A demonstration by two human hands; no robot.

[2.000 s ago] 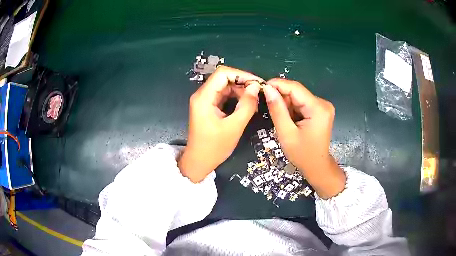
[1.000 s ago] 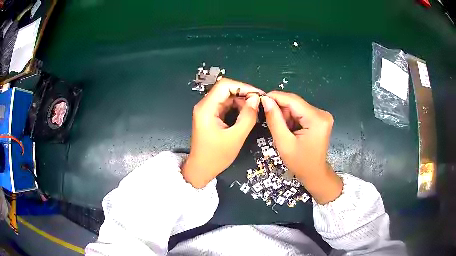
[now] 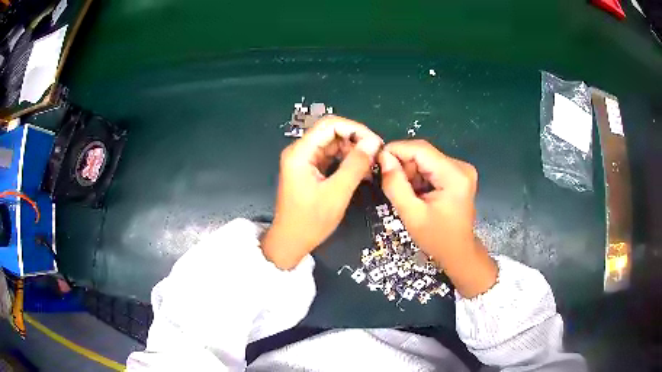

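My left hand and my right hand are bare and meet at the fingertips in the middle of the view. They pinch a tiny electronic module, mostly hidden by the fingers. The main pile of modules, white squares with dark centres, lies on the green mat below the hands, partly under my right hand and wrist. A second, smaller pile of grey and white pieces lies beyond my left hand, which partly covers it.
Small loose bits lie beyond my right hand. A clear plastic bag and a long brown-gold strip lie at the right. A black fan and a blue box stand at the left. A red tray shows top right.
The view has shifted a little, so the bench items sit lower in the picture. Both hands stay together, with the fingertips slightly changed around the tiny module.
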